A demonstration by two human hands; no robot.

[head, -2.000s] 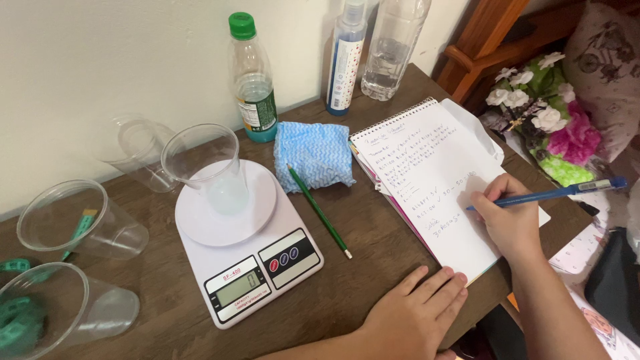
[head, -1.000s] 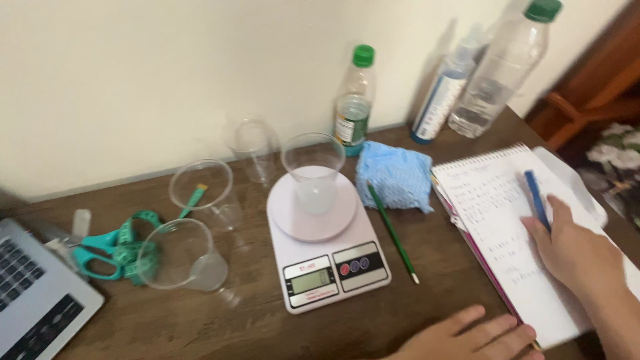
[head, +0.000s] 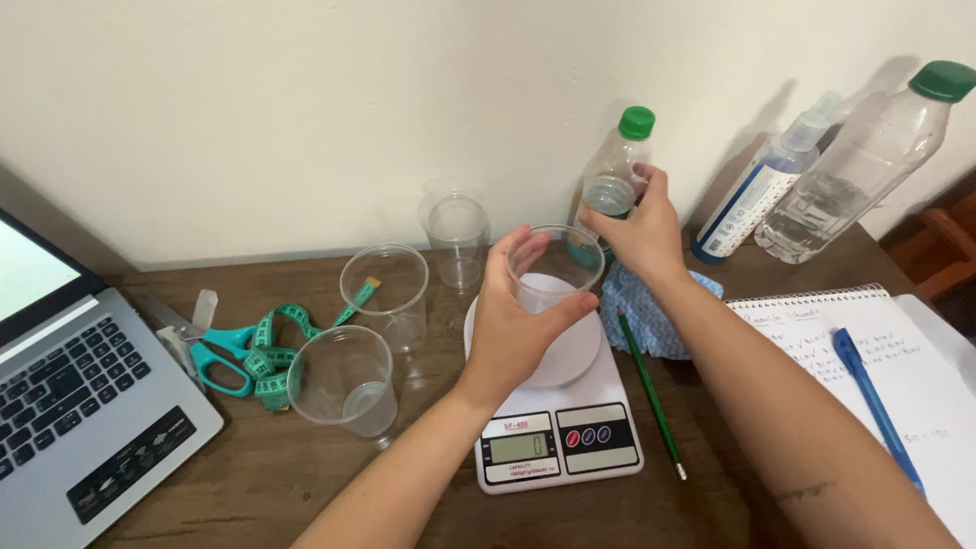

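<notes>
My left hand (head: 515,320) is curled around a clear plastic cup (head: 557,263) over the round plate of a white digital kitchen scale (head: 560,450); whether the cup rests on the plate cannot be told. The scale's display reads 0. Behind it, my right hand (head: 644,229) grips a small clear plastic bottle (head: 610,191) with a green cap, partly filled with liquid. A blue patterned cloth (head: 656,313) lies under my right forearm, with a green pencil (head: 652,393) against it. The blue pen (head: 877,408) lies on the open spiral notebook (head: 823,366).
Other clear cups (head: 343,381) stand left of the scale. Teal scissors (head: 221,354) and a green tape measure (head: 271,358) lie beside a laptop (head: 91,404). A spray bottle (head: 755,191) and a large plastic bottle (head: 854,168) stand at the back right by the wall.
My right hand has let go of the blue pen and moved left to the green-capped bottle. My left hand has moved from near the notebook to the cup at the scale. The view has swung left.
</notes>
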